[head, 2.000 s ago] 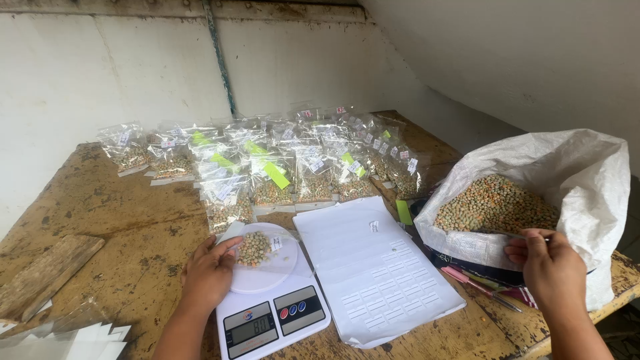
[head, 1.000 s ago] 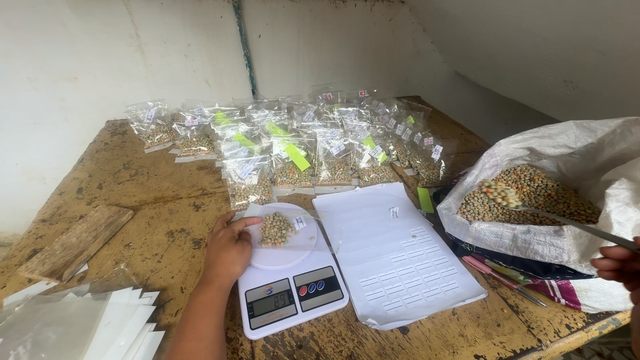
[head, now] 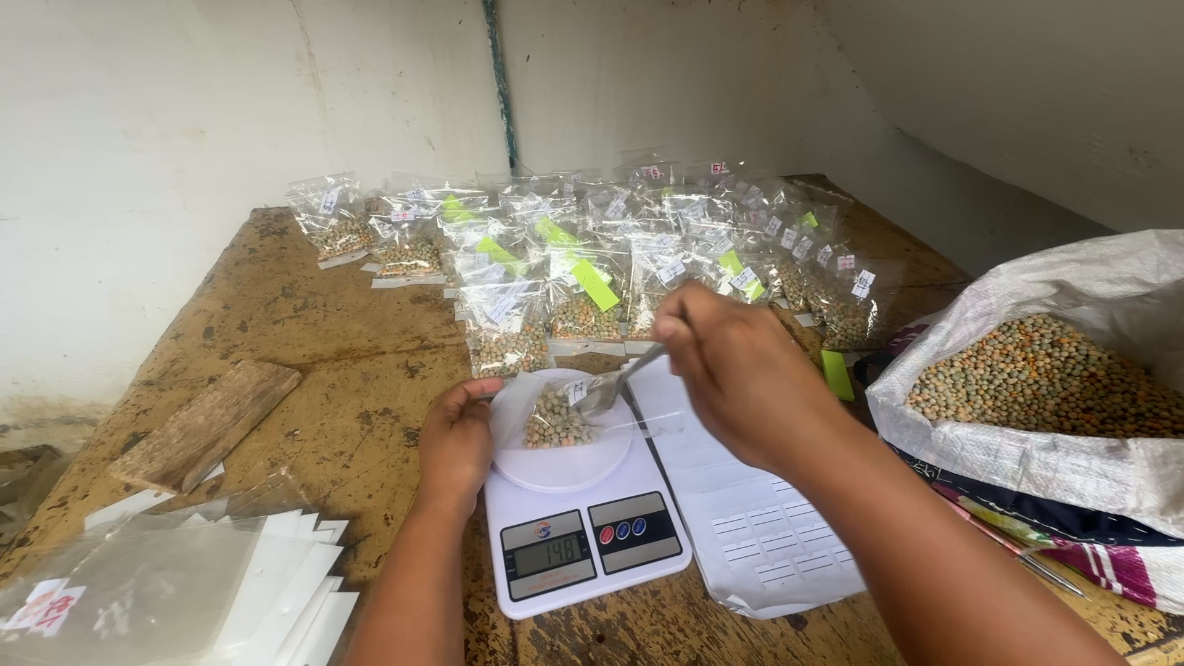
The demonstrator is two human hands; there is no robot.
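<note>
A clear plastic bag of dried peas [head: 555,421] lies on the round pan of a white digital kitchen scale [head: 587,555], whose display is lit with digits. My left hand [head: 458,439] is at the pan's left edge, its fingertips at the bag's edge. My right hand [head: 731,370] grips the handle of a metal spoon [head: 606,393], whose bowl is at the bag's mouth, beside a small label. Whether peas are in the spoon cannot be told. At the right, a white woven sack [head: 1017,462] stands open, full of mixed green and orange peas [head: 1054,379].
Many filled, labelled plastic bags [head: 509,342] stand behind the scale, some with green strips. Label sheets [head: 777,546] lie right of it, partly under my right arm. A wood block [head: 208,425] and flat plastic bags [head: 185,592] are at the left. A pen [head: 1045,569] lies by the sack.
My right hand has moved left from the sack to the bag on the scale, with the spoon in it. My left hand stays at the scale pan.
</note>
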